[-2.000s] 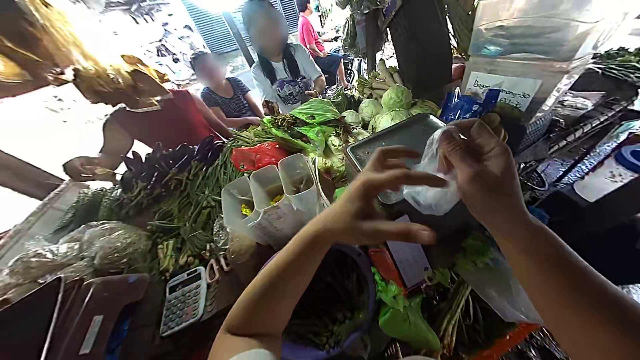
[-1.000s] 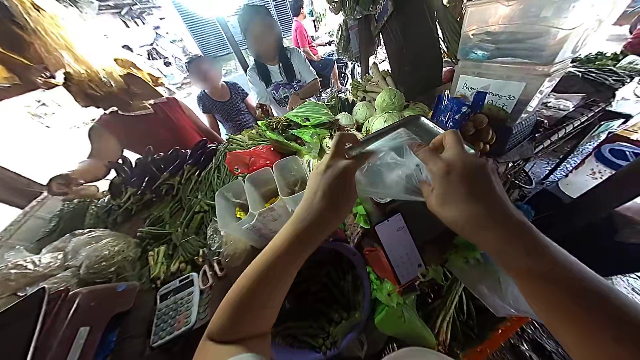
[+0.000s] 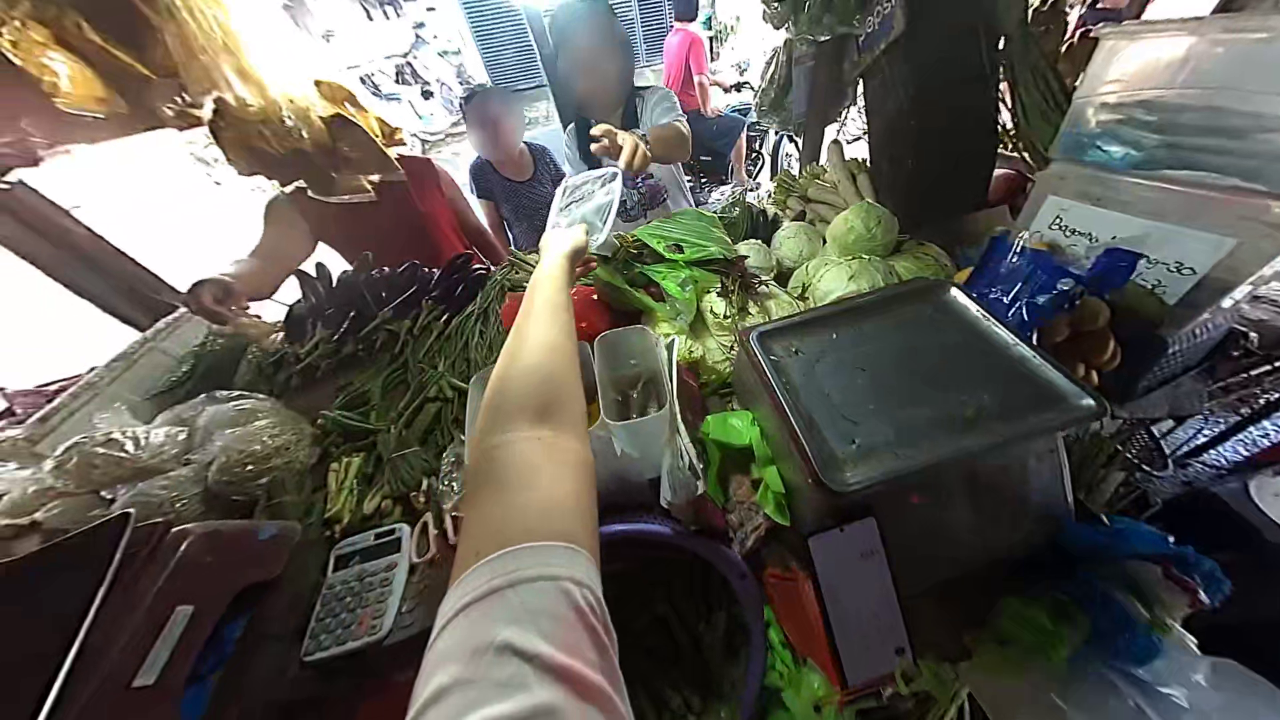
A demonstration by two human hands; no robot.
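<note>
My left hand (image 3: 566,248) reaches far forward over the vegetables and grips a clear plastic bag or container (image 3: 588,200); which of the two cannot be told. Facing it, the hand of a person in a light shirt (image 3: 622,148) is raised just behind the clear plastic. My right hand is out of view. Below my left forearm lie a white calculator (image 3: 358,590) and a pair of scissors (image 3: 428,538). To its right are open plastic bins (image 3: 632,385) and a metal weighing tray (image 3: 915,385) with small scraps on it.
Eggplants (image 3: 385,300) and long green beans (image 3: 400,375) lie at left, beside bagged goods (image 3: 215,445). Cabbages (image 3: 850,265) are piled behind the tray. A purple basket (image 3: 745,590) stands low in the centre, with a phone-like slab (image 3: 860,600) right of it. People stand across the stall.
My left hand has moved forward and left with the clear plastic, away from above the tray. My right hand has let go of the plastic and left the view.
</note>
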